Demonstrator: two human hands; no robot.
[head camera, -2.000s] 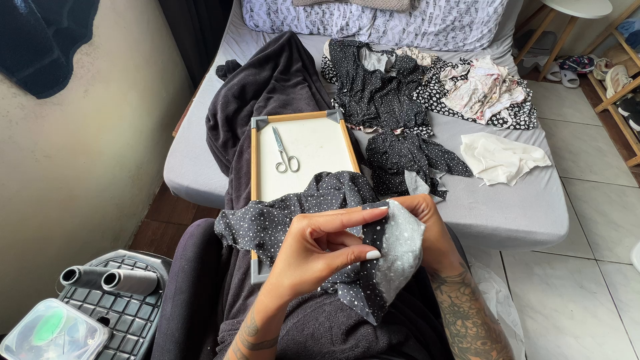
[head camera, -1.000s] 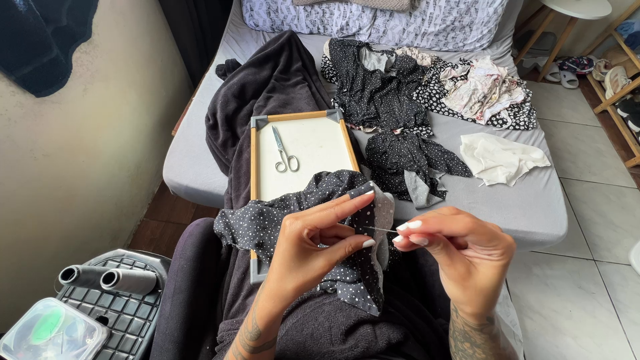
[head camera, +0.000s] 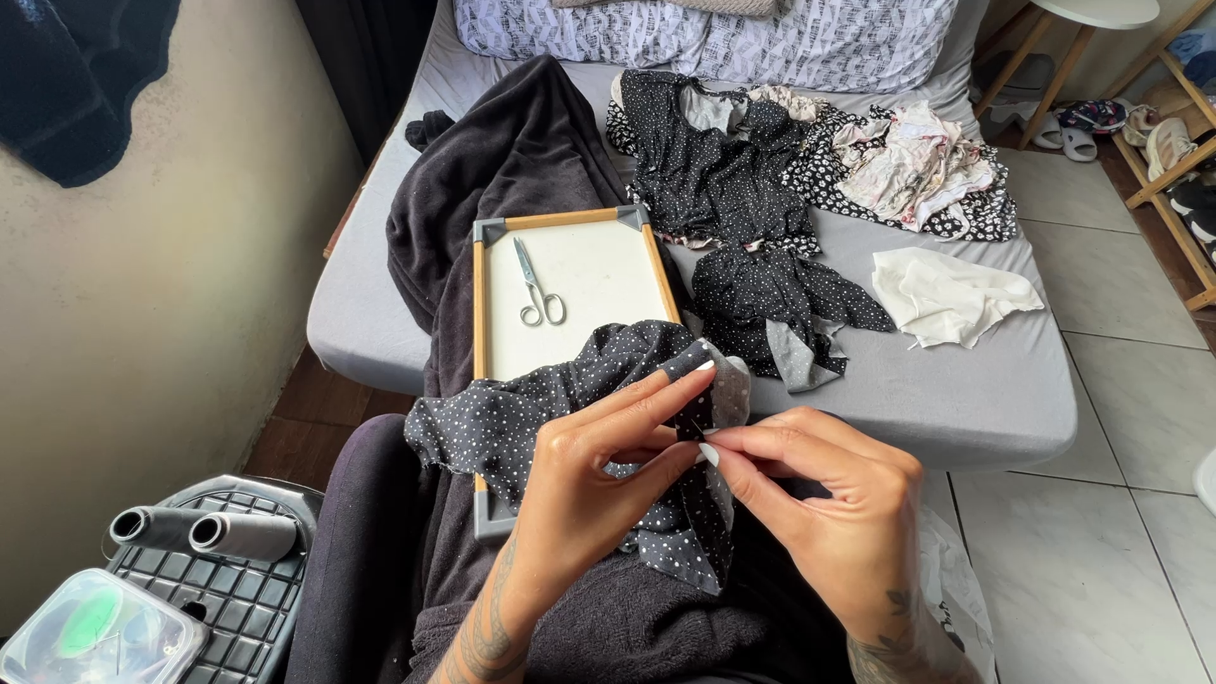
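Observation:
Black fabric with white dots (head camera: 532, 418) lies over my lap and the near part of a wood-framed white board (head camera: 589, 275). My left hand (head camera: 617, 456) pinches a folded edge of this fabric between its fingers. Close against it, my right hand (head camera: 817, 484) holds a thin sewing needle (head camera: 696, 429) at the cloth; the fingertips of both hands nearly meet there. Metal scissors (head camera: 539, 290) rest on the board, their blades pointing away from me.
On the bed (head camera: 912, 418) lie a dotted garment (head camera: 712, 171), dotted pieces (head camera: 760, 294), floral cloth (head camera: 912, 171), white cloth (head camera: 950, 294) and a dark blanket (head camera: 494, 142). At lower left, a black plastic stool (head camera: 237, 579) bears thread spools (head camera: 242, 537) and a clear plastic box (head camera: 95, 627).
My right hand, holding the cloth two seconds ago, was apart from it at the right one second ago. It has since come back left to the fabric beside my left hand.

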